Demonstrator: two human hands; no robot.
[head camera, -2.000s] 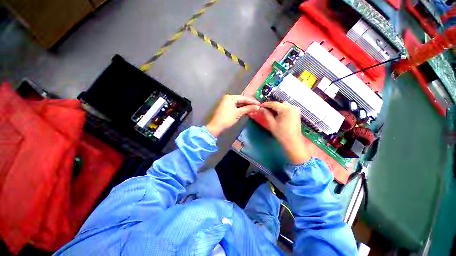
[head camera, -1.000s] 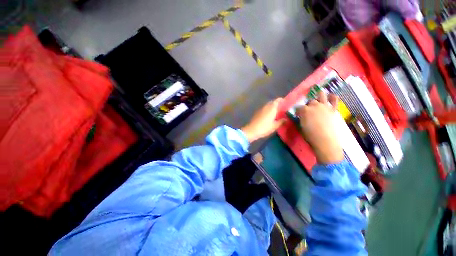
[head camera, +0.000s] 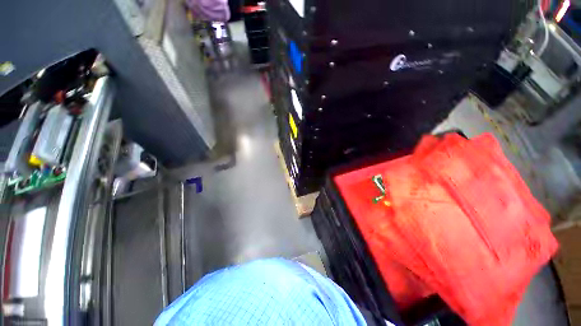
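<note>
Neither of my hands is in the picture; only a blue-sleeved shoulder or arm shows at the bottom edge. Nearest in front, red foam sheets (head camera: 471, 210) lie loosely piled on black stacked totes (head camera: 347, 239) at the right. A small green part (head camera: 379, 184) lies on the red sheet near its left side. At the far left, a circuit board with silvery heatsinks (head camera: 52, 135) and a green edge sits inside the line, beside a metal rail (head camera: 76, 191).
Large black stacked boxes (head camera: 395, 83) stand on a pallet (head camera: 304, 202) behind the red sheets. A grey machine housing (head camera: 153, 95) is at the upper left. A grey floor aisle (head camera: 239, 191) runs between them. Equipment stands at the upper right.
The view has swung away from the bench and its board to the line, aisle and red sheets. Both hands, earlier at the board, have left the picture.
</note>
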